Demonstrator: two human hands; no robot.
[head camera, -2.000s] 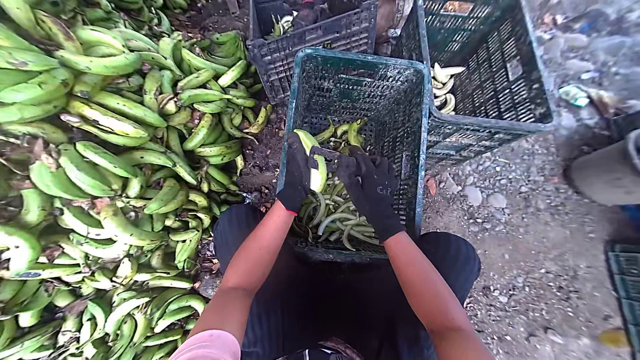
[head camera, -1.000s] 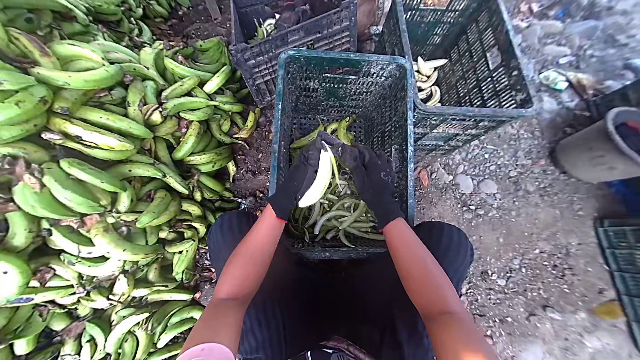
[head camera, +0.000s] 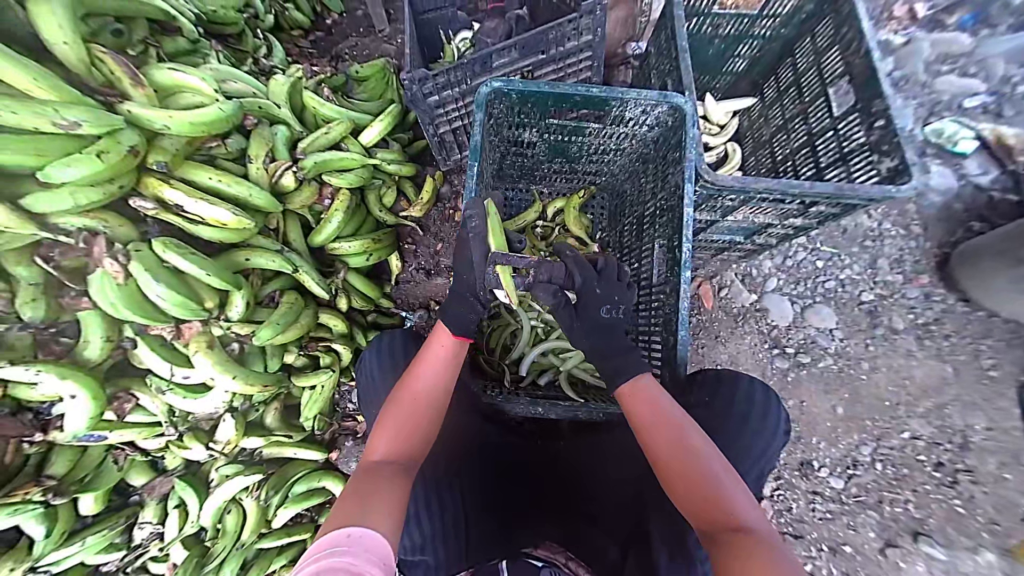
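Observation:
Both my hands wear black gloves and are over a green plastic crate between my knees. My left hand holds a green plantain, nearly upright in the view. My right hand grips a dark handled tool, apparently a peeler, whose end lies across the plantain. Green peel strips lie in the near part of the crate, with yellow-green peels farther in. The fingertips of my left hand are partly hidden behind the plantain.
A large heap of green plantains covers the ground at left. A black crate with another person's gloved hand in it stands ahead. At right, a second green crate holds peeled plantains. A pale bucket stands at the right edge.
One second ago my hands held a pale, peeled plantain; now a green-skinned one is in my left hand, with the tool against it.

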